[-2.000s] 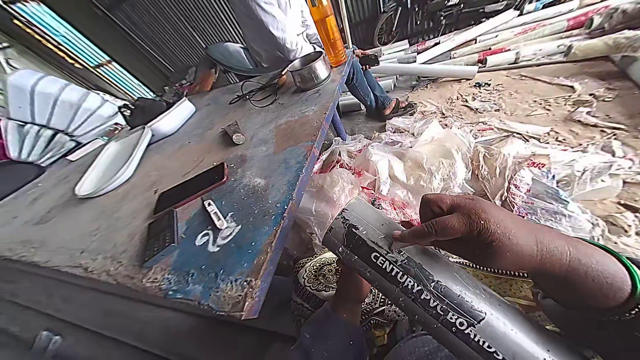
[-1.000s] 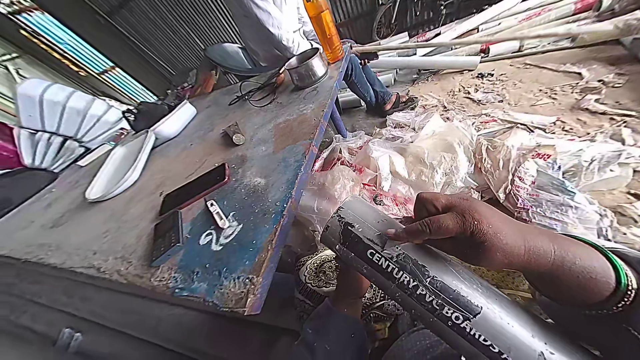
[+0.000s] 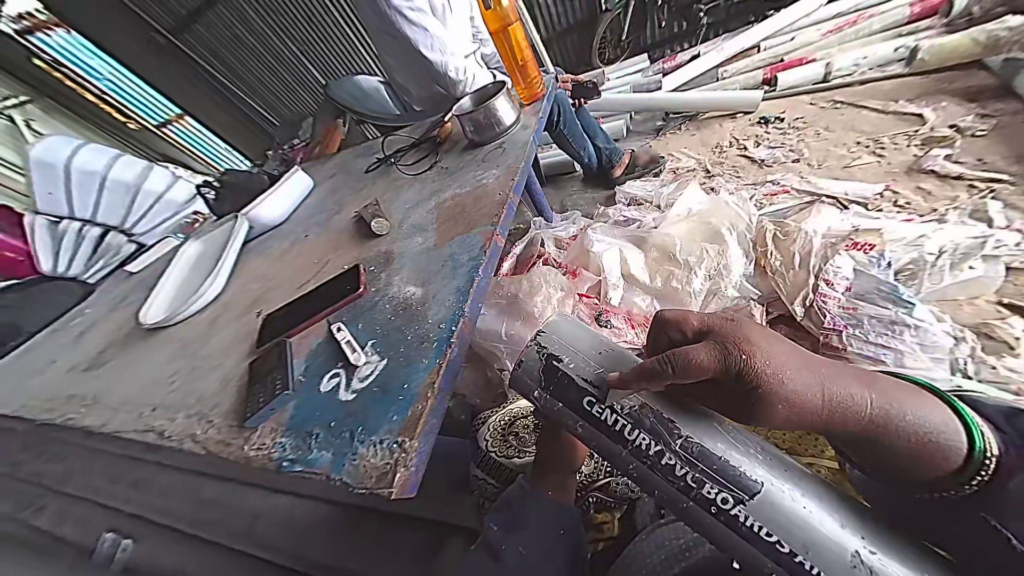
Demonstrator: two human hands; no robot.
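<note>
A thick grey pipe (image 3: 788,480), partly wrapped in torn black film (image 3: 704,464) with white lettering, slants from the centre to the lower right. My right hand (image 3: 696,356) rests on its upper side, fingers curled and one fingertip at the film's ragged edge; whether it pinches anything is unclear. Below the pipe's near end my left hand (image 3: 556,452) comes up against the underside, its fingers hidden behind the pipe. Patterned cloth (image 3: 508,432) lies beneath that end. Crumpled clear plastic wrapping (image 3: 664,248) is heaped beyond the pipe.
On the worn table (image 3: 416,280) to the left are a phone (image 3: 312,304), a calculator (image 3: 270,380), a small white tool (image 3: 347,344), a steel pot (image 3: 486,114) and an orange bottle (image 3: 514,52). A seated person (image 3: 580,136) is behind it. Long pipes (image 3: 848,60) lie at the back right.
A long pale pole that crossed in front of the seated person and the back pipes one second ago is gone from there. Both my hands stay at the pipe in nearly the same places.
</note>
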